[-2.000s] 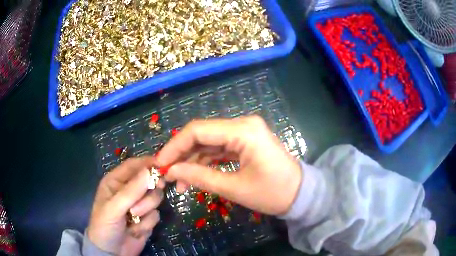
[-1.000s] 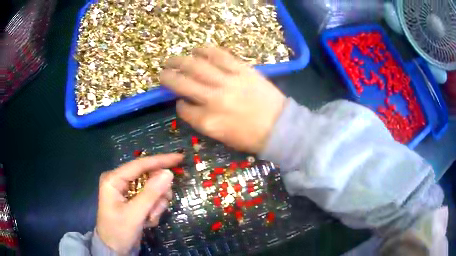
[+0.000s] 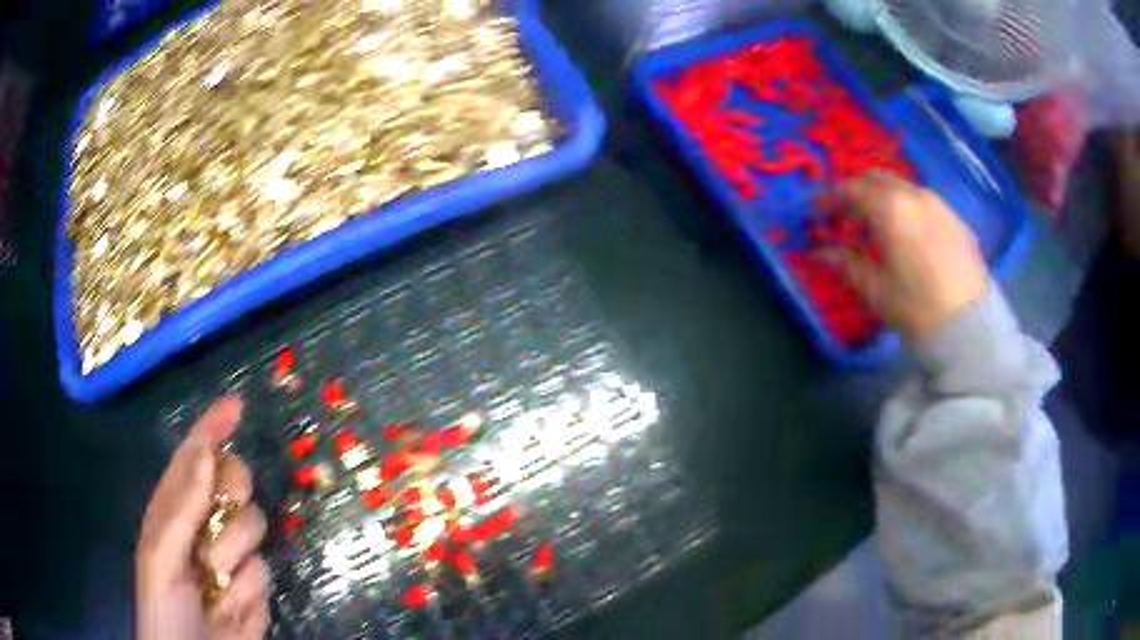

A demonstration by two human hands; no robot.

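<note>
My left hand [image 3: 200, 538] is at the lower left with its fingers curled around a cluster of small gold metal pieces [image 3: 218, 540]. My right hand [image 3: 910, 250] reaches into the small blue bin [image 3: 778, 290], its fingertips down among the red caps [image 3: 763, 106]; whether it pinches a cap is blurred. Capped assemblies [image 3: 438, 500], red with gold ends, lie scattered on the clear blister tray [image 3: 500, 313] in front of me. The large blue bin [image 3: 338, 256] beyond the tray is heaped with gold pieces [image 3: 300, 138], blurred by motion.
A pale blue-green fan [image 3: 969, 50] is at the top right, with a reddish object [image 3: 1053, 144] below it. Shiny clear plastic [image 3: 675, 23] lies behind the small bin. Dark green tabletop [image 3: 650, 275] shows between the bins.
My right hand has moved from the large bin of gold pieces to the red caps at the right. The view has turned right, so the bins and tray appear further left.
</note>
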